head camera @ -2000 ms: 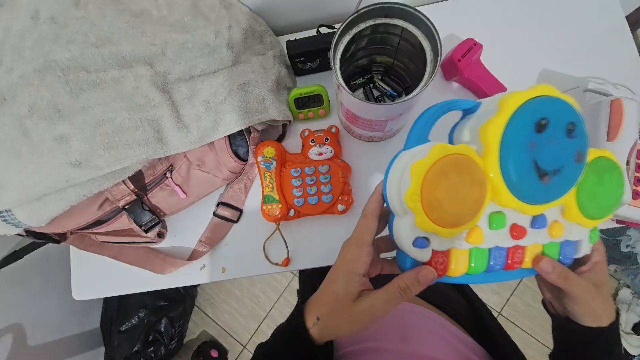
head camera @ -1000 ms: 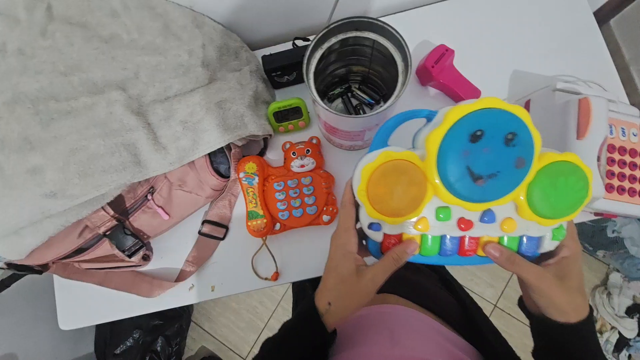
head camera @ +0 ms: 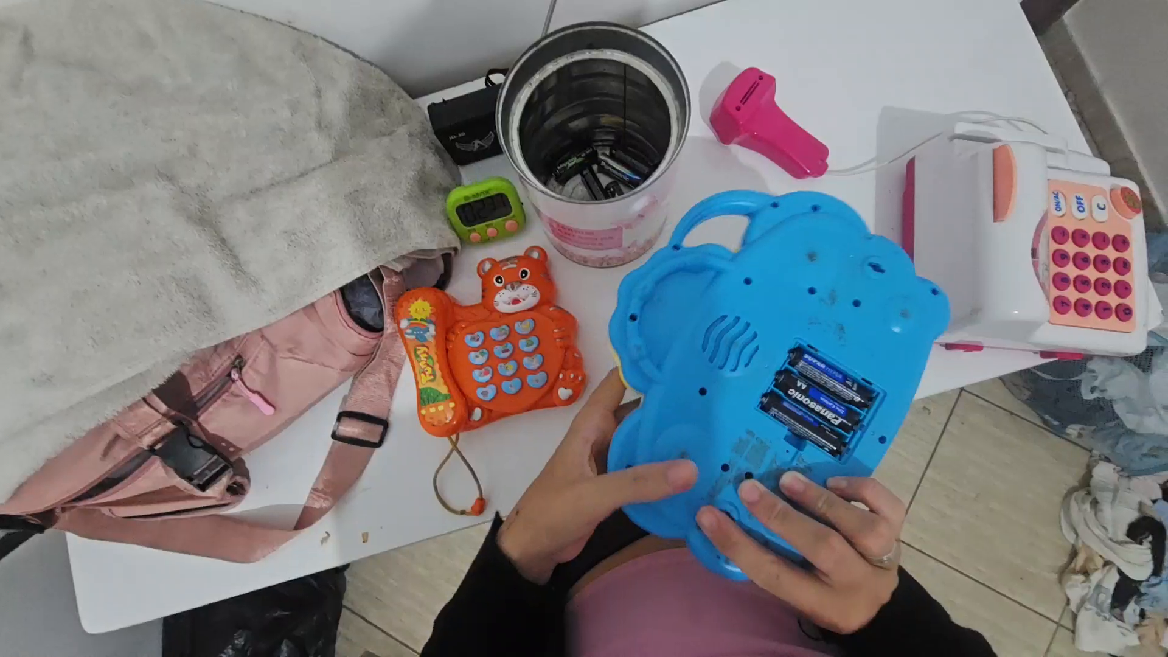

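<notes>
A toy keyboard (head camera: 675,429) is held over the table's front edge, its blue plastic back facing up. My left hand (head camera: 598,488) grips its lower left edge, thumb on the back. My right hand (head camera: 821,547) lies on the lower part of the back, fingers spread over it. The battery compartment is uncovered and holds several AA batteries (head camera: 817,401). Just behind the toy stands a metal can (head camera: 593,219) with several loose batteries (head camera: 602,173) at its bottom. To the left lies an orange tiger toy phone (head camera: 502,351) with a cord loop.
A green digital timer (head camera: 485,210) and a black box (head camera: 465,123) sit left of the can. A pink toy scanner (head camera: 766,123) is wired to a toy cash register (head camera: 1004,265) at right. A pink bag (head camera: 265,392) lies partly under a grey plush blanket (head camera: 201,210).
The toy keyboard has been turned over, from its colourful keys and smiling face to its blue back with the batteries showing. My right hand has moved onto that back.
</notes>
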